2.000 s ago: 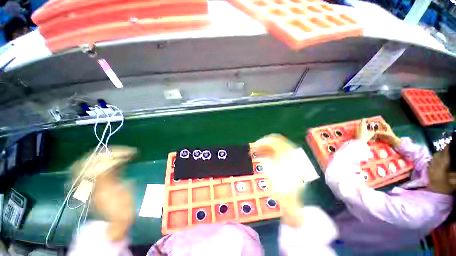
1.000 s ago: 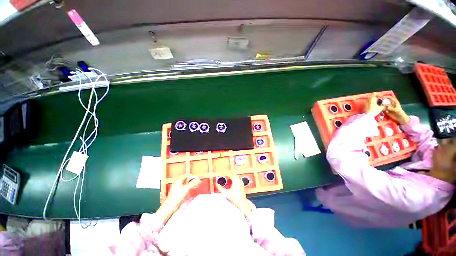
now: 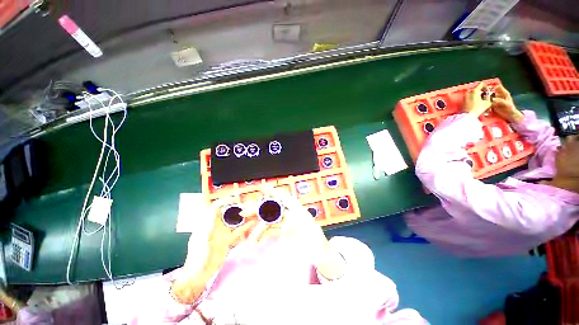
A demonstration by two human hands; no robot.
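My left hand [image 3: 219,235] holds a round watch head [image 3: 233,215], dark face up, over the front left of the orange-red compartment tray [image 3: 350,190]. My right hand [image 3: 289,216] holds another dark-faced watch head [image 3: 270,211] close beside it. The hands are pale and overexposed, so the fingers are hard to separate. A black pad [image 3: 263,165] lies across the back of the tray with several watch heads [image 3: 275,147] in a row on it. More watch heads [image 3: 343,203] sit in pockets on the tray's right side.
White paper slips lie left [image 3: 190,212] and right [image 3: 386,153] of the tray. White cables [image 3: 105,159] with a pale block [image 3: 99,210] and a calculator [image 3: 21,245] are at left. A coworker [image 3: 470,190] works at another orange-red tray [image 3: 416,136] on the right.
Both hands were apart and blurred, then reached the tray's front pockets. Now they are raised close together, each with a watch head. The camera view has tilted down.
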